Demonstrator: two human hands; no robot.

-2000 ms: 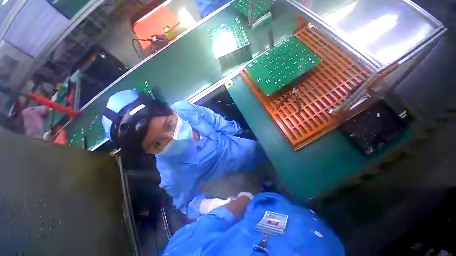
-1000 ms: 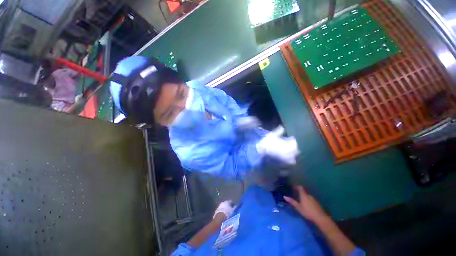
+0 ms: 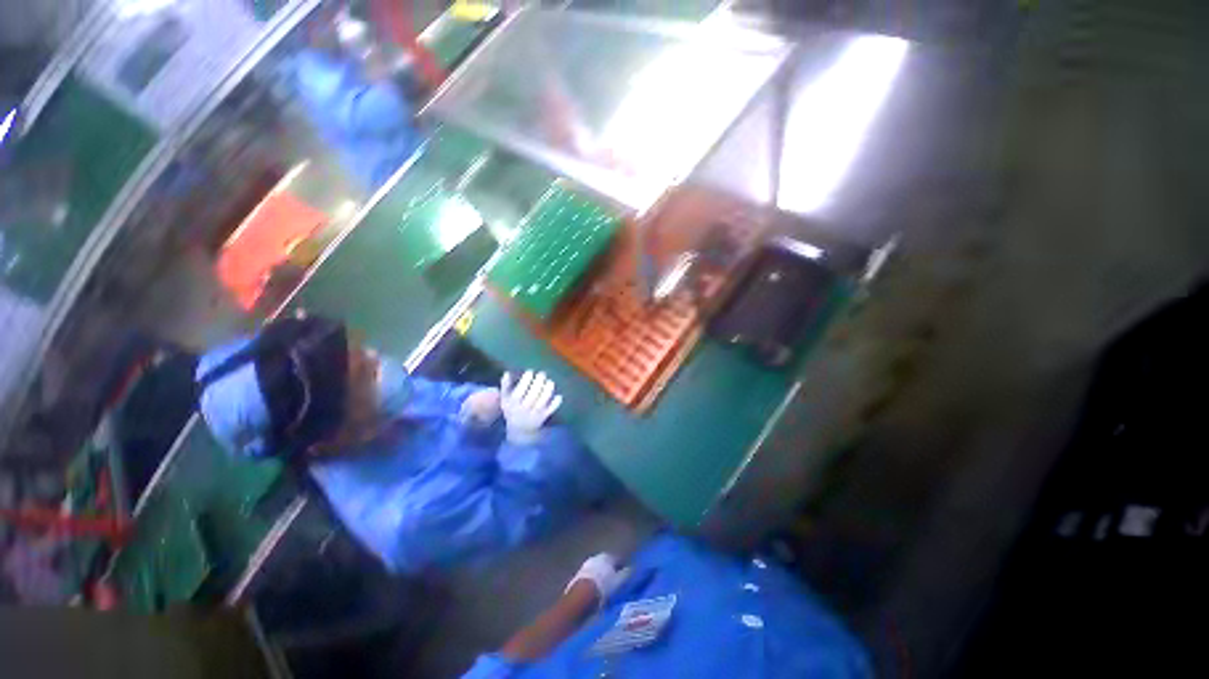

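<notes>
My left hand (image 3: 599, 578), in a white glove, is small and blurred at the bottom, close to my blue smock. Its fingers are too unclear to tell whether it holds anything. My right hand is not in view. The large green circuit board (image 3: 554, 248) lies on the orange slatted rack (image 3: 623, 348), over its left part. A dark tool-like shape lies on the slats beside the board.
A person (image 3: 444, 464) in a blue smock, cap and white gloves is at left by the green bench (image 3: 690, 444). A black tray (image 3: 773, 303) is right of the rack. A clear panel (image 3: 610, 100) stands behind. An orange bin (image 3: 272, 239) is farther back.
The view has swung, so rack and board appear farther left and smaller. The other person's gloved hands are now raised together. My bare right hand, seen one second ago, is out of view.
</notes>
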